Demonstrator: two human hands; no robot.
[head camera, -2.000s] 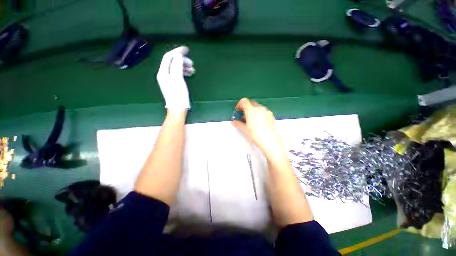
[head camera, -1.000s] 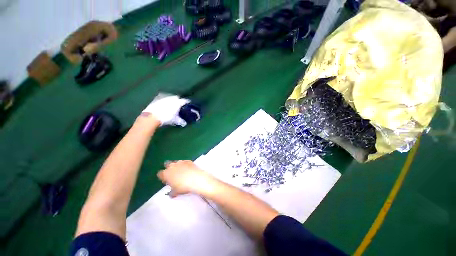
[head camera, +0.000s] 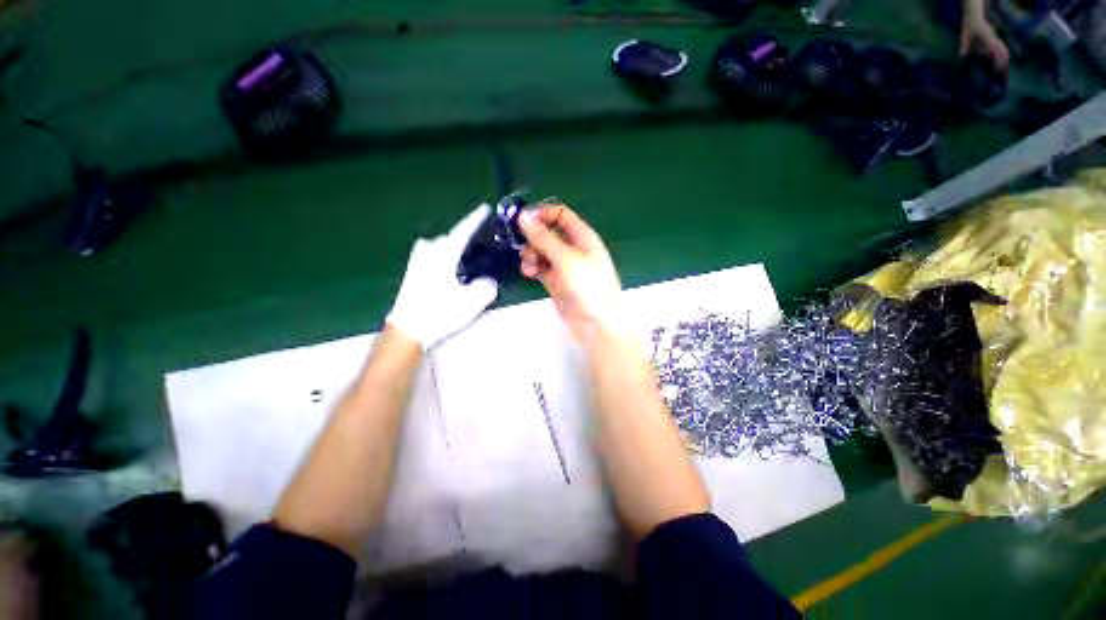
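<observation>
My left hand (head camera: 443, 291), in a white glove, holds a dark navy housing (head camera: 489, 251) above the far edge of the white sheet (head camera: 291, 424). A narrow dark arm sticks up from the housing. My bare right hand (head camera: 568, 258) has its thumb and fingers at the housing's right upper side, where a small silvery wire part (head camera: 514, 208) shows. Whether the fingers pinch the wire or the housing is too small to tell. A tangled pile of silver springs (head camera: 752, 382) lies on the sheet's right end.
A yellow sack (head camera: 1049, 351) spills springs at the right. Round black units (head camera: 279, 103) and a pale-rimmed housing (head camera: 649, 61) stand on the green line beyond. Black parts (head camera: 158, 539) lie left of the sheet. A metal bar (head camera: 1007, 158) and another person's hand (head camera: 982, 42) are upper right.
The view has swung back from the sack. My left hand now holds the housing in front of me, and my right hand has come up from the sheet to meet it.
</observation>
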